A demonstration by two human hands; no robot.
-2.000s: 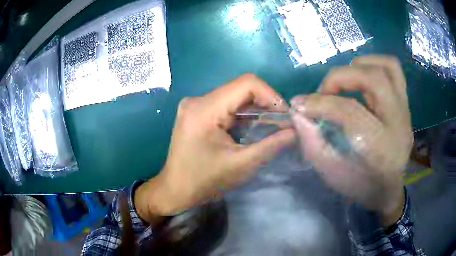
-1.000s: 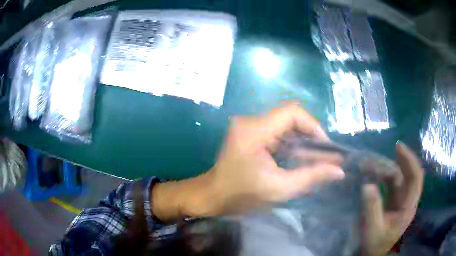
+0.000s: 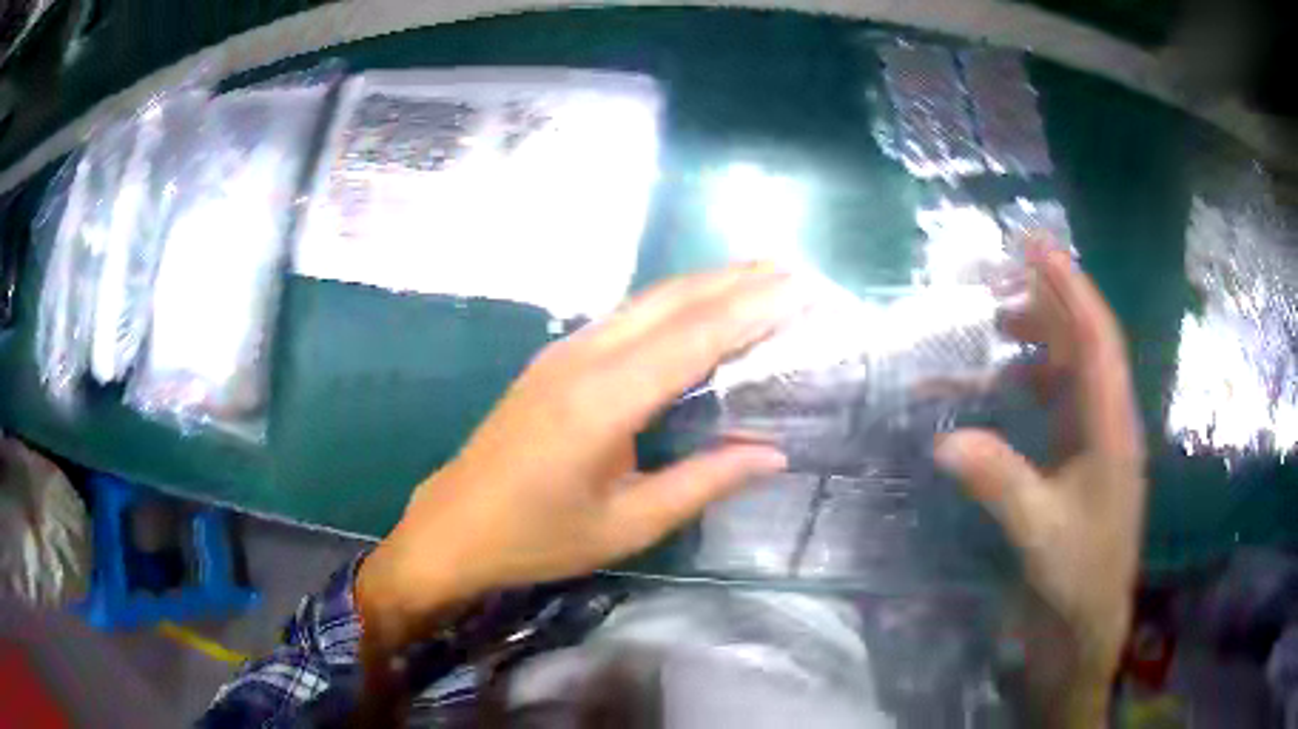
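Shiny patterned panels in clear film point(image 3: 918, 349) lie between my hands near the bench's front edge; glare and blur hide their outline. Another pair of pale panels point(image 3: 811, 524) shows just below, at the front edge. My left hand point(image 3: 570, 456) is at the left side, thumb and fingers spread apart, fingertips at the film. My right hand point(image 3: 1075, 442) is at the right side, its thumb and fingers also apart. Whether the fingertips touch or press the film cannot be told.
A large white patterned panel point(image 3: 477, 185) lies upper left. Long shiny bags point(image 3: 199, 271) lie far left. Silvery panel pairs point(image 3: 961, 107) are at the top right, and a reflective pile point(image 3: 1238, 328) is at far right. A blue stool point(image 3: 164, 548) stands below the bench.
My hands have moved apart from the small dark item and film held between them. Bagged panels now lie flat between them on the bench. The right hand is raised slightly.
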